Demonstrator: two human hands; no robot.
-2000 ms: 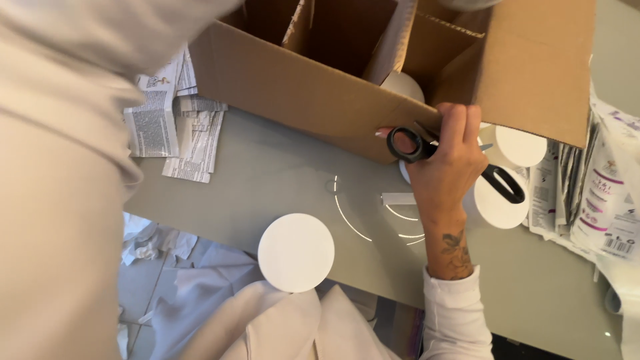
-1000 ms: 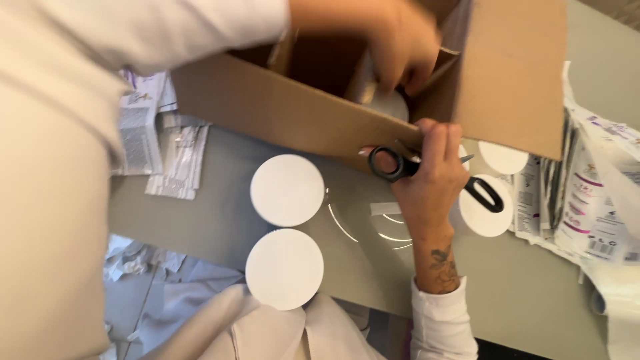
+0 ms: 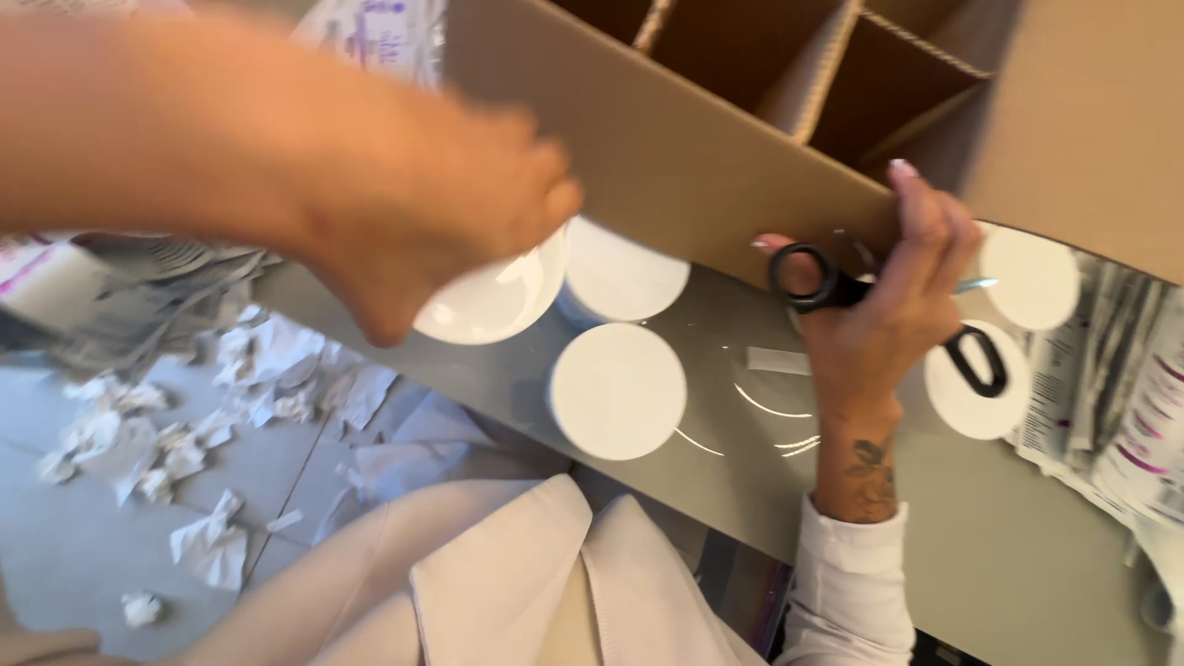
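Observation:
My left hand (image 3: 444,213), blurred, is closed over a glossy white round container (image 3: 499,296), left of the cardboard box. Close beside that container is a white round-topped container (image 3: 624,268), and another white round container (image 3: 618,390) stands below it on the table. My right hand (image 3: 888,287) has its thumb through one loop of black-handled scissors (image 3: 837,289), open-bladed, while its fingers rest on the rim of the divided cardboard box (image 3: 721,157). Two more white round pieces (image 3: 1031,276) (image 3: 979,379) lie right of this hand.
Printed pouches (image 3: 1147,416) are stacked at the right. More printed packaging (image 3: 139,296) lies at the left. Crumpled white paper (image 3: 120,439) is scattered over the tiled floor. A small clear strip (image 3: 777,361) is on the grey table (image 3: 999,518), left of my right wrist.
My left hand has come out of the box and moved left with a white round container. A second white container stands on the table that was not there two seconds ago. The view has shifted.

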